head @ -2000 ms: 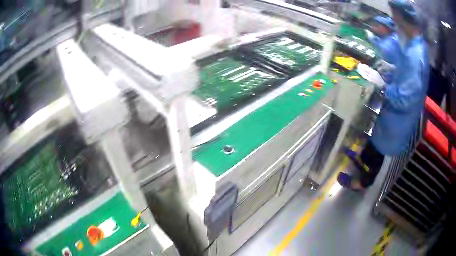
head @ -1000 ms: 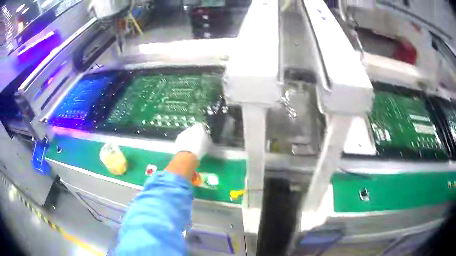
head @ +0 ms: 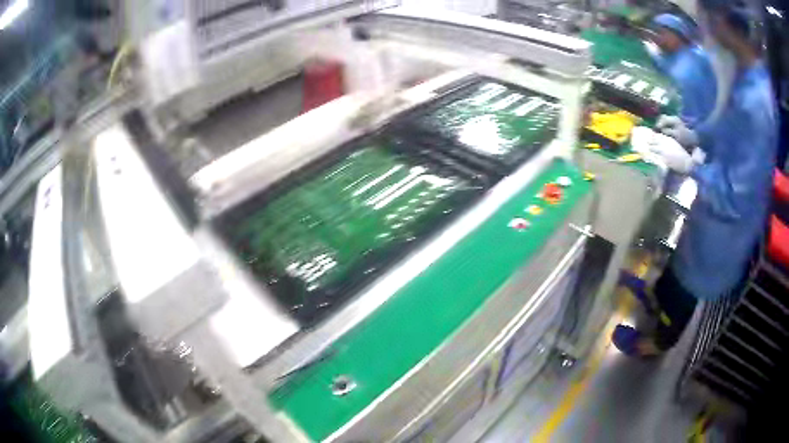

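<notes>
No hand of mine is in the picture. A green printed circuit board lies in a black carrier on the conveyor in front of me. A second printed circuit board lies in its carrier behind it to the right, with a bright glare on its surface. The green conveyor panel runs along the near side, with a red button and smaller buttons at its far end. The picture is somewhat blurred.
White machine posts and covers stand at the left. Two people in blue coats stand at the right beside yellow pieces. A rack stands at the right edge. A yellow line marks the floor.
One second ago my gloved hand and blue sleeve showed over the left conveyor section; now they are out of view. The view has swung right, toward the two boards and the people.
</notes>
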